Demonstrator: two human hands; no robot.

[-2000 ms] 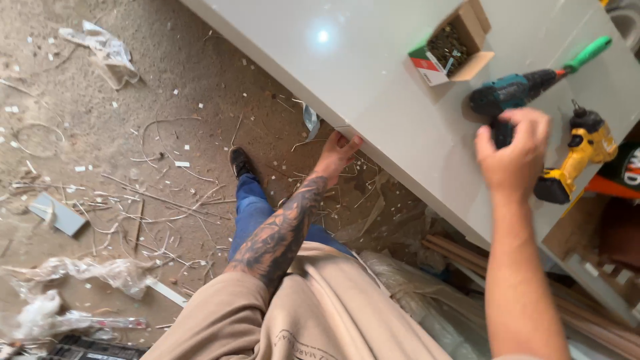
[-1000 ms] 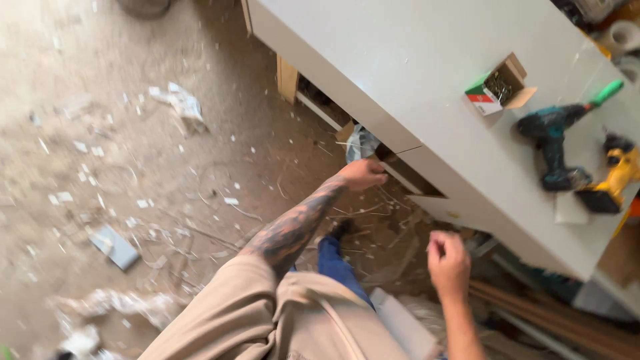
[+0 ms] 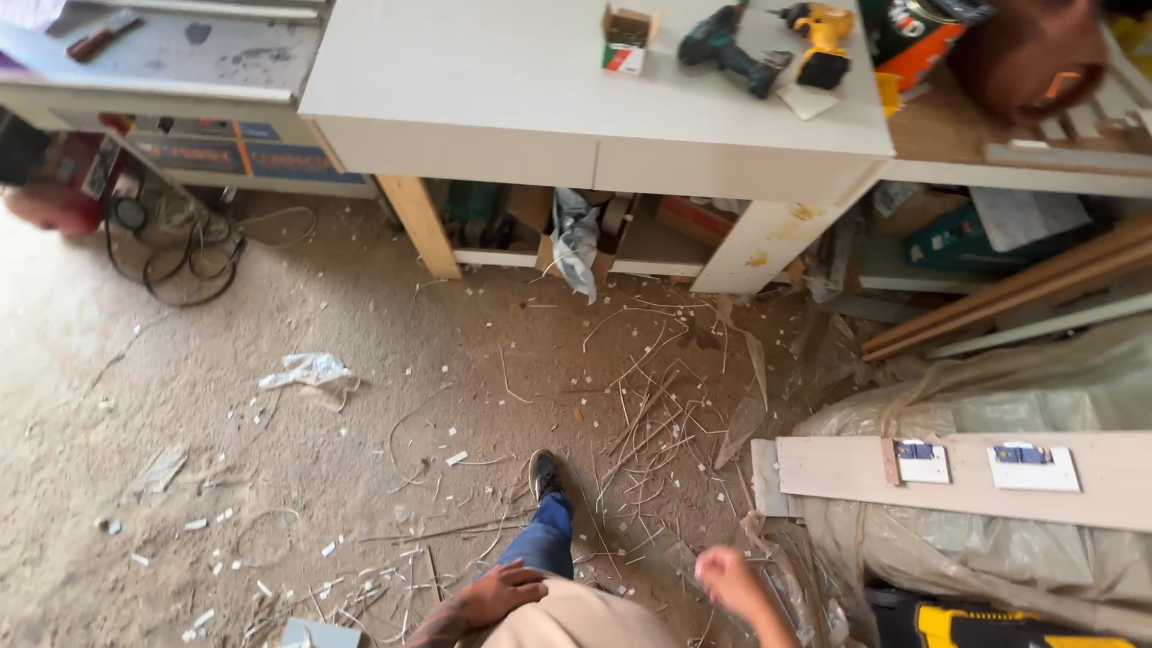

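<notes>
My left hand (image 3: 500, 590) rests against the front of my beige shirt, fingers loosely together, holding nothing that I can see. Off to the right, my right hand (image 3: 727, 576) hangs blurred above the littered floor; its fingers look curled, and no object shows in it. Both are well away from the light grey workbench (image 3: 468, 81). On that bench stand an open box of screws (image 3: 627, 40), a teal and black cordless drill (image 3: 733, 54) lying on its side, and a yellow and black cordless driver (image 3: 817, 40) near a small pale square piece (image 3: 807, 101).
Plastic strips and scraps litter the concrete floor (image 3: 342, 468). At right, a pale board (image 3: 963, 477) with two hinge-like fittings lies on plastic-wrapped material (image 3: 990, 387). Brown wooden lengths (image 3: 1017, 288) slant behind it. Cables (image 3: 193, 243) lie at far left, beside a second table (image 3: 180, 85).
My right hand was at the teal drill two seconds ago and is now away from the bench. My left hand has left the bench edge and come to my shirt. The view has swung widely.
</notes>
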